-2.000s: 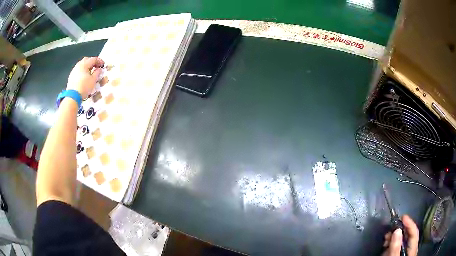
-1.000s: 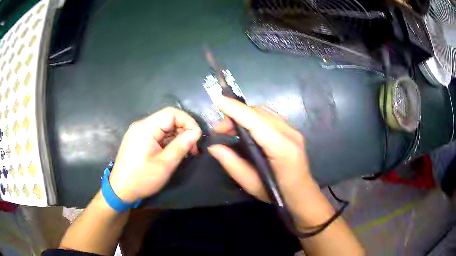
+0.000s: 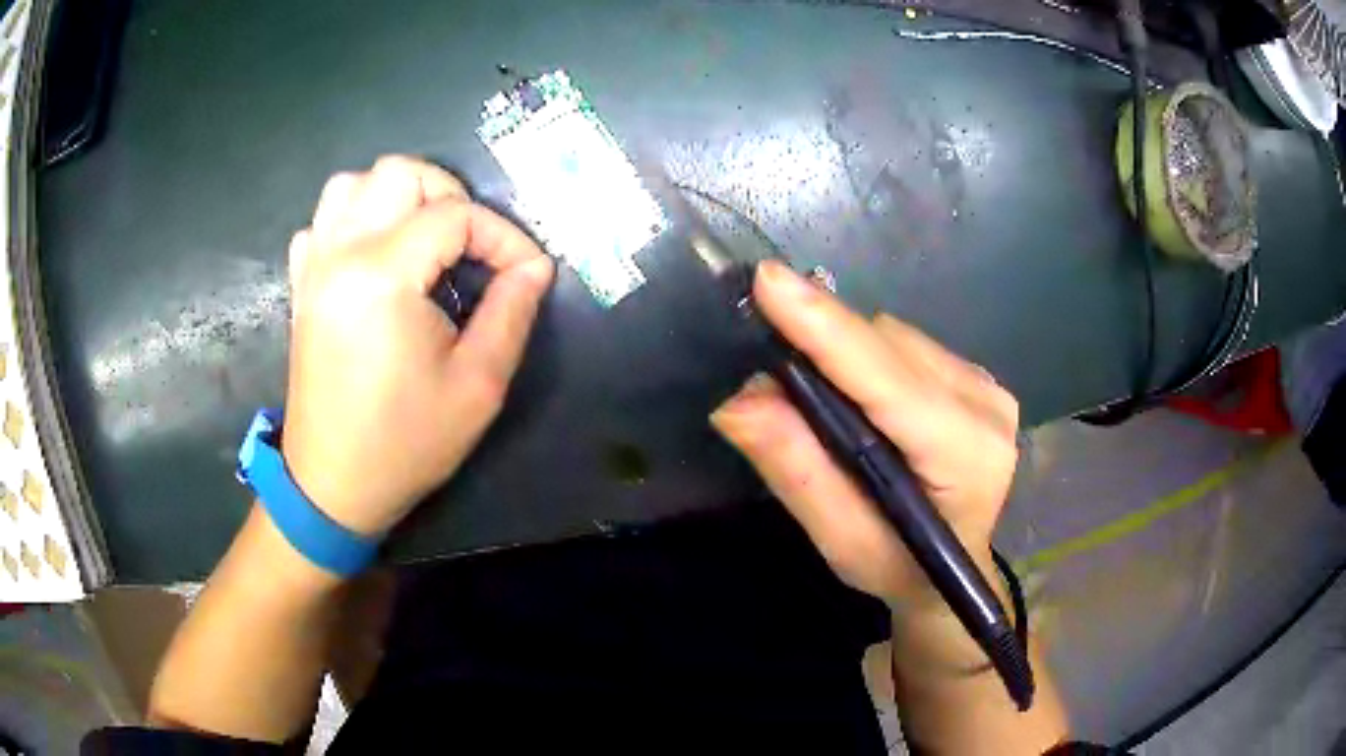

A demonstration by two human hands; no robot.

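Observation:
A small circuit board [image 3: 576, 185], white and glaring with green edges, lies on the dark green mat between my hands. A thin dark lead wire [image 3: 738, 207] trails from its right side. My left hand [image 3: 399, 332], with a blue wrist strap [image 3: 303, 502], is just left of the board, thumb and forefinger pinched around a small dark component [image 3: 467, 287], mostly hidden by the fingers. My right hand [image 3: 886, 443] holds a black soldering iron [image 3: 886, 480] like a pen. Its metal tip is blurred and points at the board's right edge; I cannot tell if it touches.
The round tip-cleaning pot [image 3: 1193, 177] stands at the right with cables beside it. The white component tray [image 3: 37, 443] is at the left edge, with the black smartphone [image 3: 74, 81] cut off at top left. A silvery strand [image 3: 1019, 45] lies at the top right.
The view has turned from the tray down to the board. My left hand has come from the tray to the board's left side. My right hand has moved off the board to its right with the iron.

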